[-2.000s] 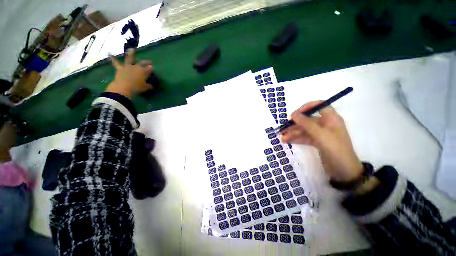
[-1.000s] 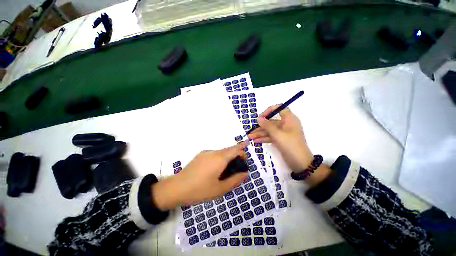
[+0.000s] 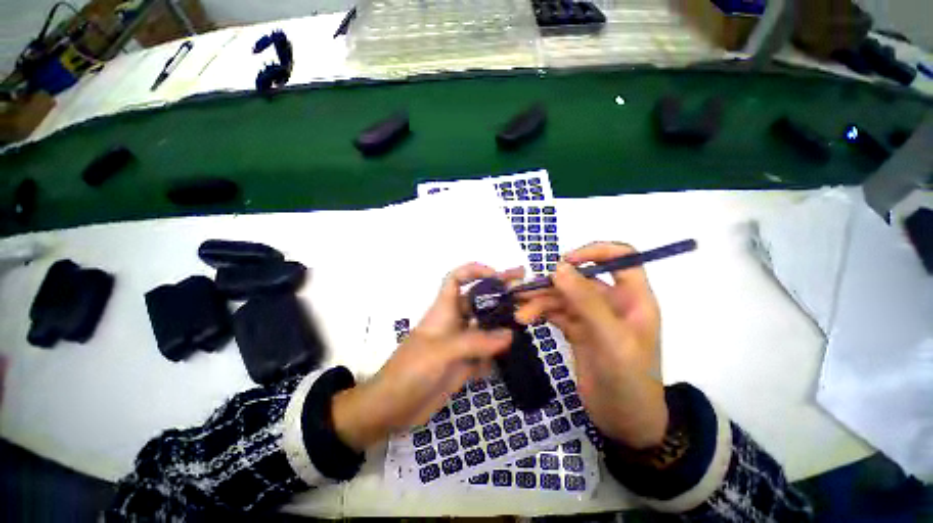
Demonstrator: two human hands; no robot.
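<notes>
My left hand (image 3: 435, 337) holds a black device housing (image 3: 524, 370) over the label sheets, its near end pointing down and its other end facing up. A small label with pale marks (image 3: 489, 301) shows on that upper end. My right hand (image 3: 609, 332) holds the slim black tweezers (image 3: 639, 257), their tip at the housing's upper end. The label sheets (image 3: 471, 439) lie overlapped under both hands, with rows of dark labels and a blank white upper part.
Black paired pieces (image 3: 189, 317) and flat oblong pieces stand at left on the white bench. Housings (image 3: 384, 134) lie scattered on the green belt (image 3: 450, 107). A crumpled white sheet or bag (image 3: 880, 327) is at far right. Clear trays (image 3: 440, 36) sit beyond the belt.
My left hand has come back from the belt to the sheets with a housing, now raised upright. My right hand's tweezers have moved from the label sheet to the housing's end.
</notes>
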